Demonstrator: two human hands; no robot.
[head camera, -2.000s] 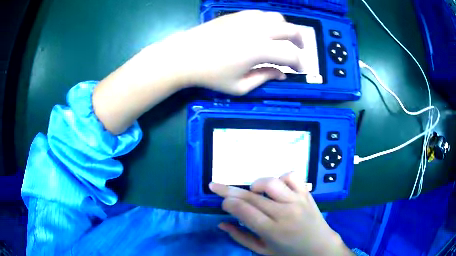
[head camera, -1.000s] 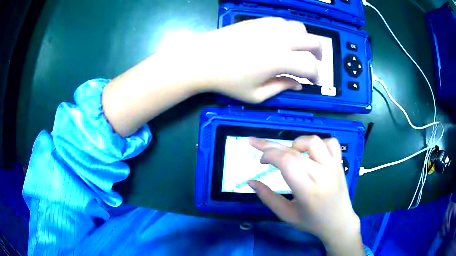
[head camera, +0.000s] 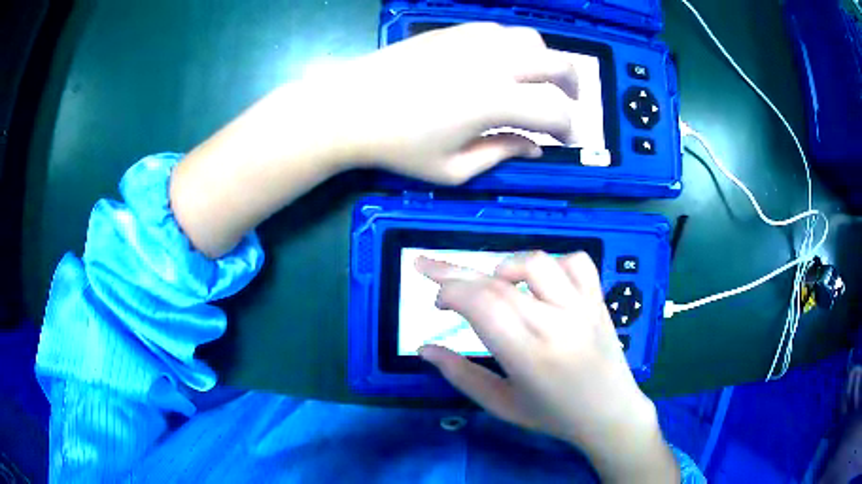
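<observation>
A blue handheld tester (head camera: 367, 312) lies flat in front of me, its white touchscreen (head camera: 412, 304) lit with a faint drawn line. My right hand (head camera: 529, 340) is over this screen, fingers spread, fingertips at the screen's left part. It partly covers the keypad's lower button. A second blue tester (head camera: 652, 170) lies just beyond. My left hand (head camera: 473, 104) rests over its white screen, fingers bent, covering most of it. Neither hand grips anything. White cables (head camera: 728, 295) plug into the right sides of both testers.
Part of a third blue tester (head camera: 605, 11) shows at the top edge. The units lie on a dark green mat (head camera: 293, 321). At right are bundled white cables and a small black, yellow and silver lump (head camera: 824, 286). A blue object (head camera: 832, 85) stands at the upper right.
My right hand has gone from the near tester's lower screen edge up over the screen, where a faint diagonal line now shows. My left hand stays over the far tester. The view shifted and came back.
</observation>
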